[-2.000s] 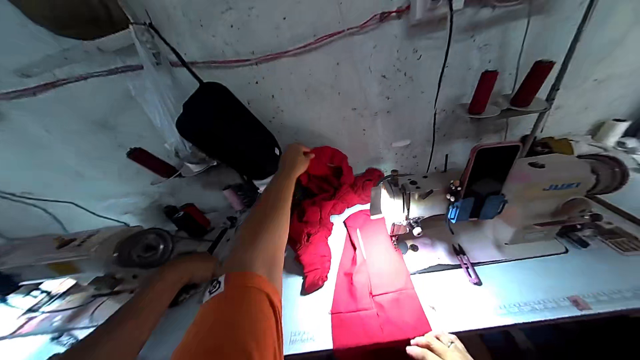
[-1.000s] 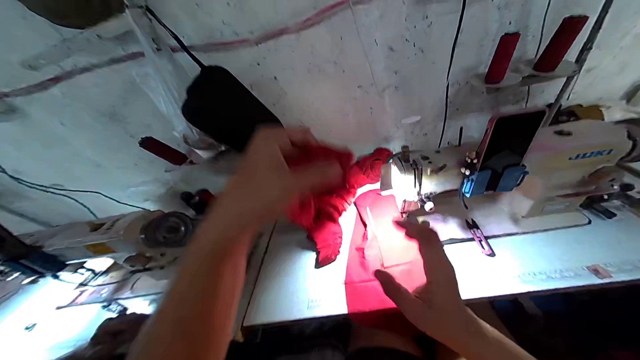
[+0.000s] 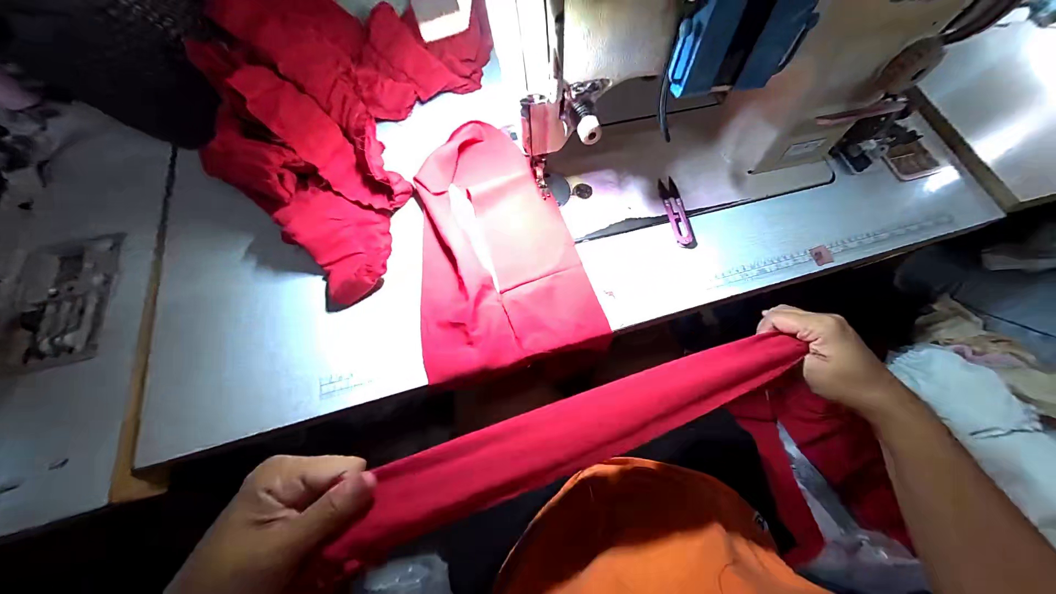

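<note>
A folded red fabric strip [image 3: 569,437] is stretched between my two hands, below the table's front edge. My left hand [image 3: 297,511] grips its lower-left end, and my right hand [image 3: 817,355] grips the upper-right end. On the sewing table [image 3: 239,355] lies a flat red fabric piece [image 3: 528,280], its top beside the presser foot [image 3: 541,177] of the sewing machine [image 3: 610,49] and its lower end at the table edge. A crumpled red garment [image 3: 305,132] lies to its left. Whether the needle touches the flat piece cannot be told.
Purple thread snips [image 3: 676,214] lie on the table right of the needle. A measuring scale [image 3: 833,247] runs along the front edge. A blue phone holder [image 3: 742,41] is on the machine head. More red fabric [image 3: 858,462] and pale cloth [image 3: 973,412] lie low on the right.
Both hands have moved down to in front of the table and now hold a red strip taut. A second ago my right hand was over the flat red piece. The view has tilted down and come closer.
</note>
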